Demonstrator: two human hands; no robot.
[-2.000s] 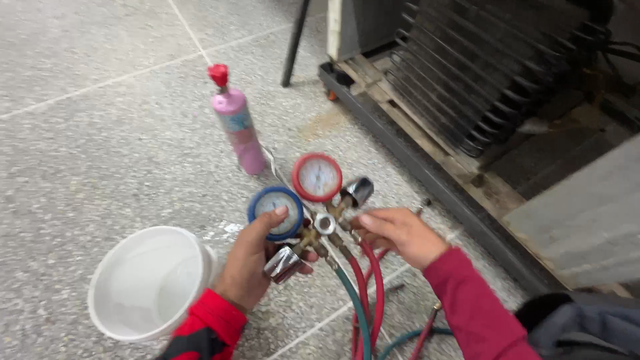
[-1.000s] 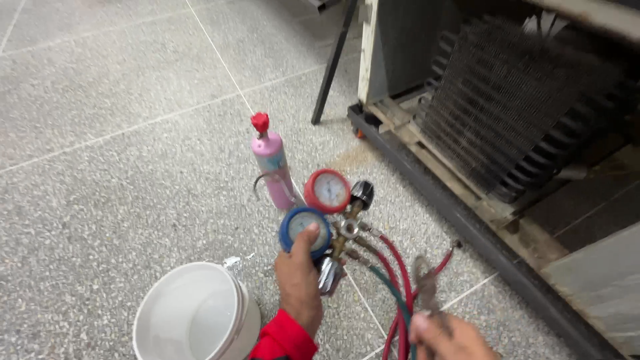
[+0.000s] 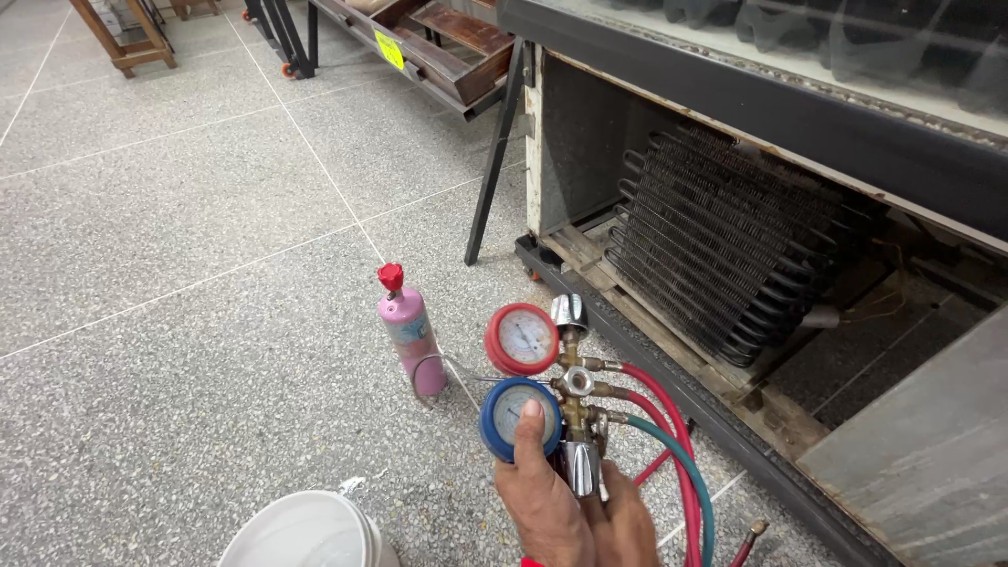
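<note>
My left hand point(image 3: 543, 496) holds a manifold gauge set point(image 3: 579, 382), its thumb on the face of the blue-rimmed gauge point(image 3: 520, 419). Above that sits the red-rimmed gauge point(image 3: 521, 339). Chrome knobs are at the manifold's two ends. Red hoses point(image 3: 669, 409) and a green hose point(image 3: 677, 450) run from its right side. What looks like my right hand point(image 3: 626, 520) is behind the lower knob, mostly hidden; its grip is unclear. A pink gas cylinder point(image 3: 413, 339) with a red valve knob point(image 3: 390, 276) stands on the floor to the left, thin tubing beside it.
A white bucket point(image 3: 303, 531) is at the bottom left. On the right, an open cabinet base point(image 3: 669, 315) holds a black condenser coil point(image 3: 709, 244). A brass hose end point(image 3: 757, 528) shows at lower right. A black stand leg point(image 3: 492, 157) and a wooden frame point(image 3: 457, 59) are farther back.
The right hand was lower right of the manifold with a pliers-like tool a second ago; that tool is not clearly visible now. The left hand stays on the manifold. The view has shifted.
</note>
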